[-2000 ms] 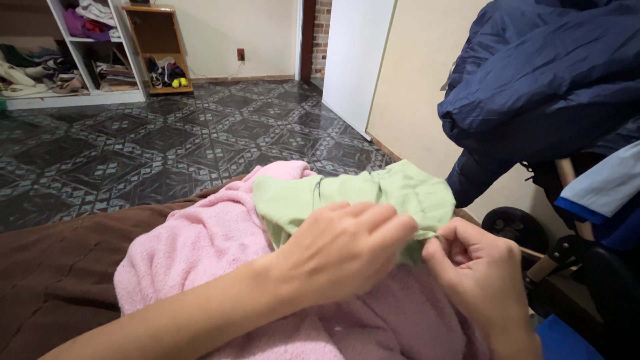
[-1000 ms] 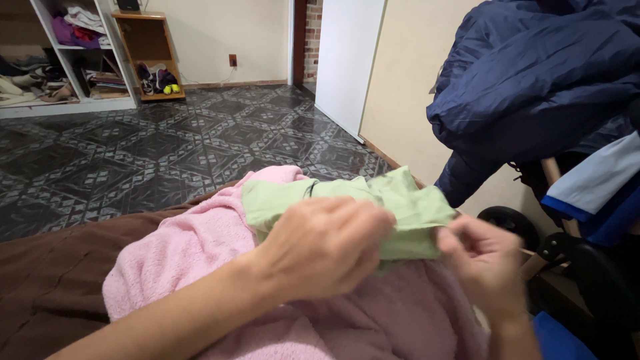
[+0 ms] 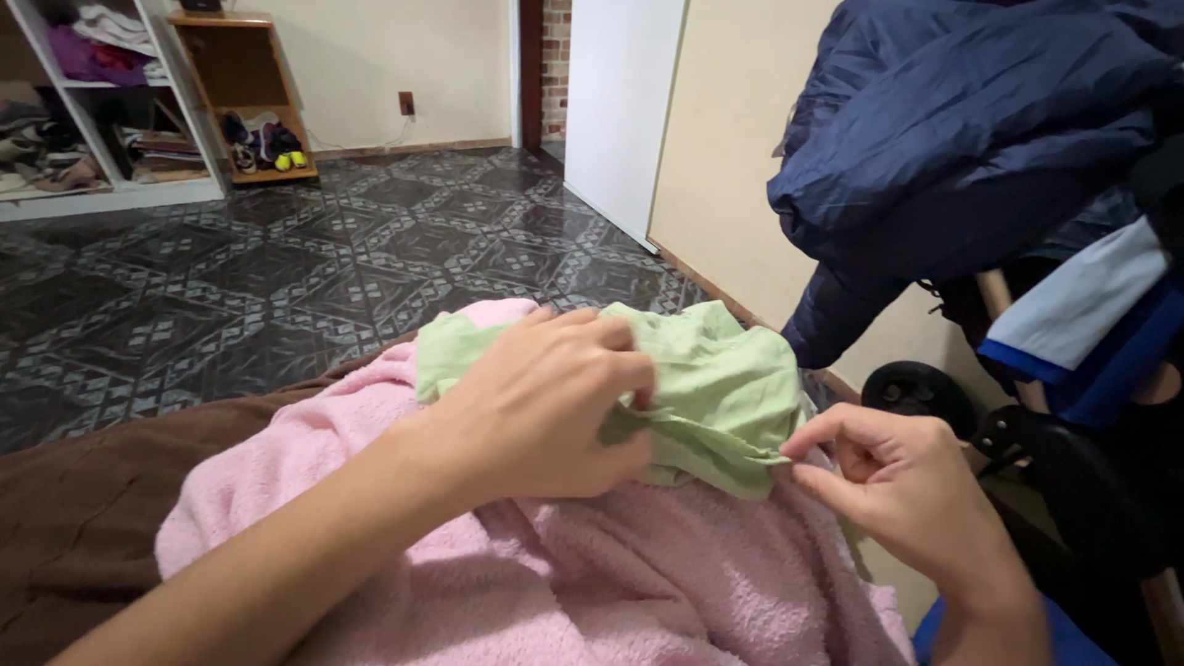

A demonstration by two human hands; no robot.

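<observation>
A light green cloth point(image 3: 731, 370), perhaps a garment, lies crumpled over a pink fleecy blanket point(image 3: 444, 583). My right hand point(image 3: 888, 472) pinches the cloth's near right edge between thumb and forefinger. Over the middle of the cloth is my left hand point(image 3: 546, 407), fingers curled and palm down; the part of the cloth beneath it is hidden. A fold of the green edge stretches between the two hands. Whether the left fingertips grip the fabric cannot be made out fully.
Brown fabric point(image 3: 83, 518) lies at the left under the blanket. At the right, a navy puffer jacket point(image 3: 962, 139) hangs above a black wheel point(image 3: 916, 393) and a light blue cloth point(image 3: 1078, 301). Beyond the tiled floor point(image 3: 370, 268) stand white shelves point(image 3: 176, 191) and a wooden shoe rack point(image 3: 287, 74).
The left hand's fingers have spread a little from their closed, blurred shape. The near edge of the green cloth now shows as a fold between my hands. The right hand still pinches the cloth.
</observation>
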